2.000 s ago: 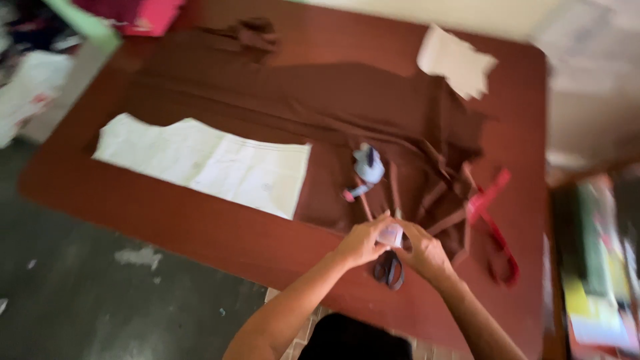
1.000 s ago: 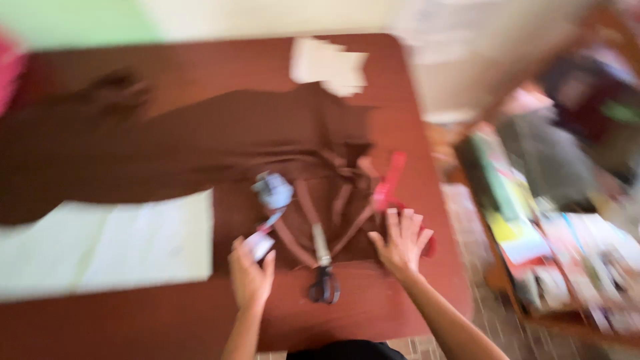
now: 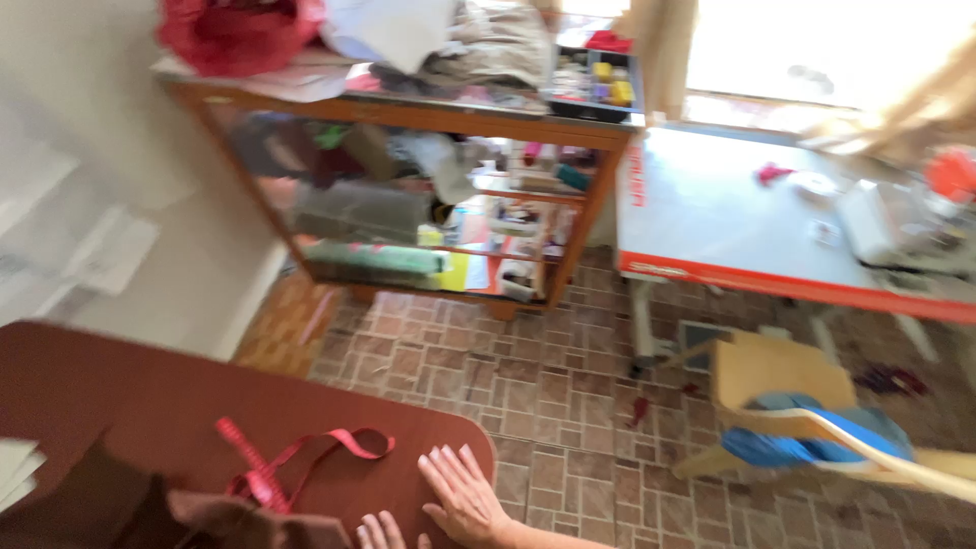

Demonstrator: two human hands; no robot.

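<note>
My right hand point(image 3: 465, 496) lies palm down by the rounded corner of the reddish-brown table point(image 3: 152, 374), fingers apart, holding nothing. Just left of it, at the bottom edge of the head view, the fingers of my left hand point(image 3: 383, 532) show; the rest of that hand is out of the picture, so whether it holds anything is hidden. A red tape measure point(image 3: 263, 476) lies in loose loops on the table, left of both hands. Brown fabric point(image 3: 99, 496) spreads over the lower left of the table, with pale paper pieces point(image 3: 19, 469) at the left edge.
Beyond the table stands a wooden glass-fronted cabinet point(image 3: 396, 107) with cloth and a divided tray point(image 3: 595, 88) on top. At right are a sewing machine table point(image 3: 732, 221) with a red edge and a wooden chair point(image 3: 785, 374) with blue cloth. The floor point(image 3: 503, 381) is tiled.
The view has swung far to the right. My hands were close together around a small pale item, then moved apart, the left keeping the item; now they are near each other at the table's corner.
</note>
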